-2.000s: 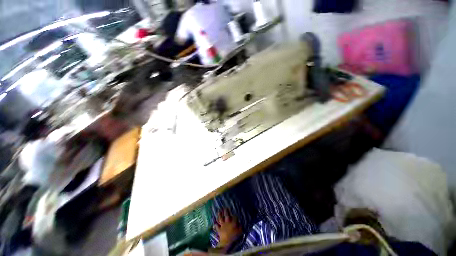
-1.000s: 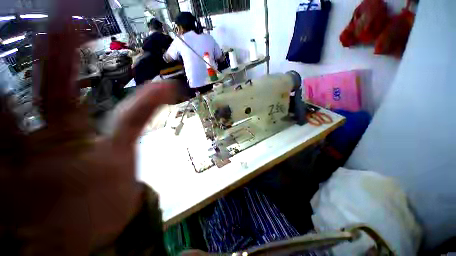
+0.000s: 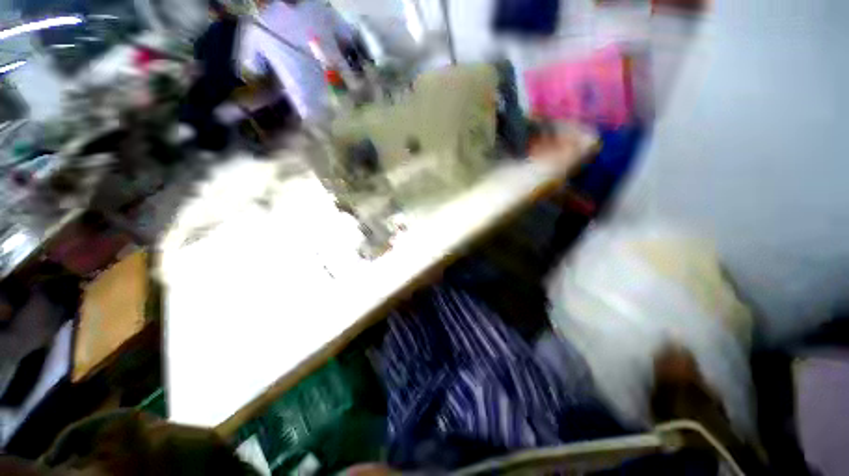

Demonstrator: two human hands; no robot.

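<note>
The view is blurred. The sewing machine [image 3: 428, 130] stands on the white table [image 3: 251, 325], its needle area over the bright tabletop. A large white cloth pile [image 3: 614, 297] lies at the right, below the table's level. My right hand [image 3: 678, 372] shows as a blurred brown shape against the pile's lower part; its fingers and any grip cannot be made out. At the bottom left edge a dark olive-brown sleeve [image 3: 140, 446] shows, cut off by the frame; my left hand itself cannot be seen.
A striped apron [image 3: 465, 372] covers my lap. A green crate [image 3: 307, 409] is under the table's front edge. Orange scissors [image 3: 559, 144] lie at the table's right end, near a pink pouch [image 3: 582, 88]. A person in a white top [image 3: 289, 51] is behind the machine. A pale wall rises at right.
The view has swung, so the machine sits higher and further left. The large raised hand at the left has gone from view; a sleeve shows low at left. A brown hand shape now shows at the white pile.
</note>
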